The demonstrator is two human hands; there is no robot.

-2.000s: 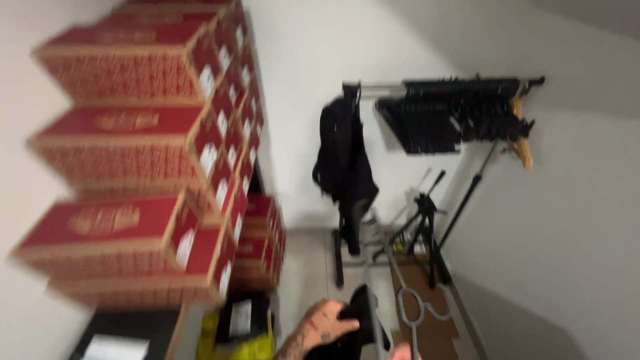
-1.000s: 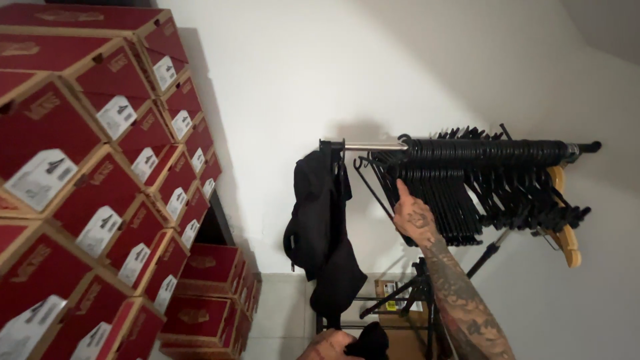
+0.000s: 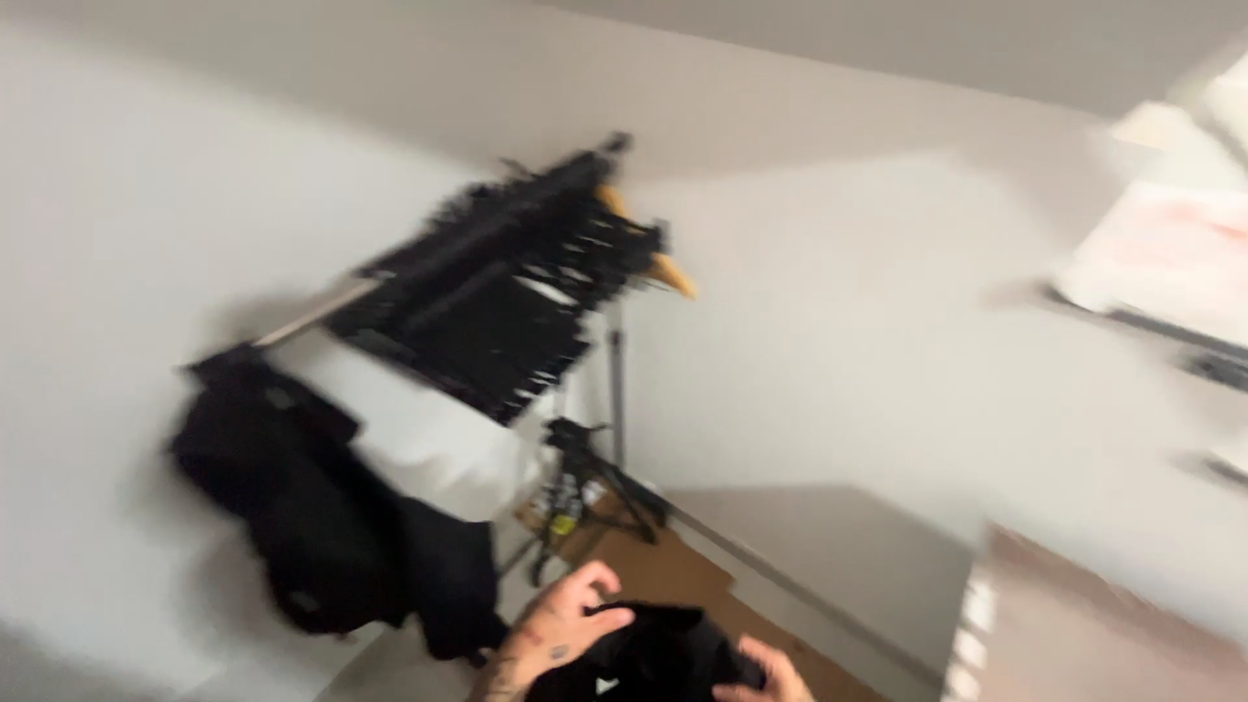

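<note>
A piece of black fabric (image 3: 663,653) lies between my two hands at the bottom of the head view. My left hand (image 3: 565,624) grips its left edge with thumb and fingers. My right hand (image 3: 765,673) holds its right side, partly cut off by the frame's lower edge. Above and to the left, many black hangers (image 3: 487,292) hang close together on a metal rail (image 3: 317,314). A black bag or garment (image 3: 302,507) hangs from the rail's left end. The view is blurred, so the fabric's kind cannot be told.
A black tripod (image 3: 585,468) stands on the floor below the hangers, by flat brown cardboard (image 3: 673,561). A yellow hanger (image 3: 673,275) hangs at the rail's far end. On the right wall, a shelf (image 3: 1180,331) bears a pale object (image 3: 1170,244).
The tattooed arm that reached up to the hangers one second ago is down, and both hands are on the black fabric. The view has swung right, away from the stacked red boxes.
</note>
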